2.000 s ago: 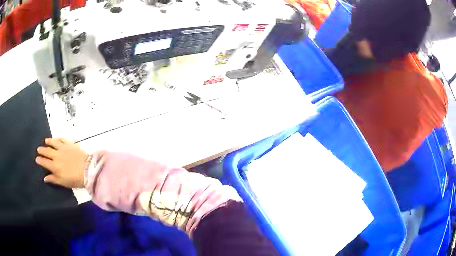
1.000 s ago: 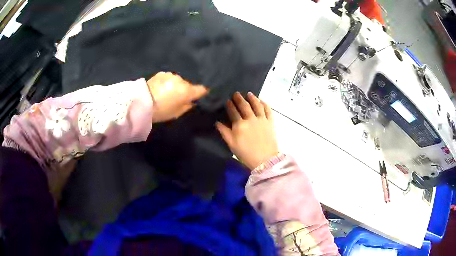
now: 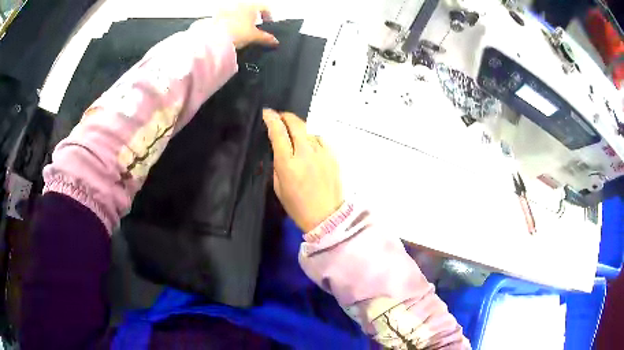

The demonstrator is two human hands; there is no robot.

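Note:
A black bag panel with a stitched pocket outline (image 3: 205,164) lies slantwise in front of me, with a small silvery zip puller near its top. Under and around it lies plain black fabric (image 3: 311,65) with notched corners. My left hand (image 3: 248,29) is at the far edge of the black fabric, thumb and finger apart. My right hand (image 3: 304,167) rests on the panel's right side, fingers pointing away from me and slightly spread; its thumb is hard to make out. The left forearm covers part of the panel.
The white sewing machine (image 3: 465,41) with its lit control panel (image 3: 537,99) stands at the right. Thread snips (image 3: 525,204) lie on the white table (image 3: 438,205). A blue tub (image 3: 487,307) with white sheets is at the lower right. More black fabric lies at the far left.
The pocketed panel now shows on the plain fabric. My left hand has moved away to the far edge. My right hand has shifted left and lies along the pocketed panel's side.

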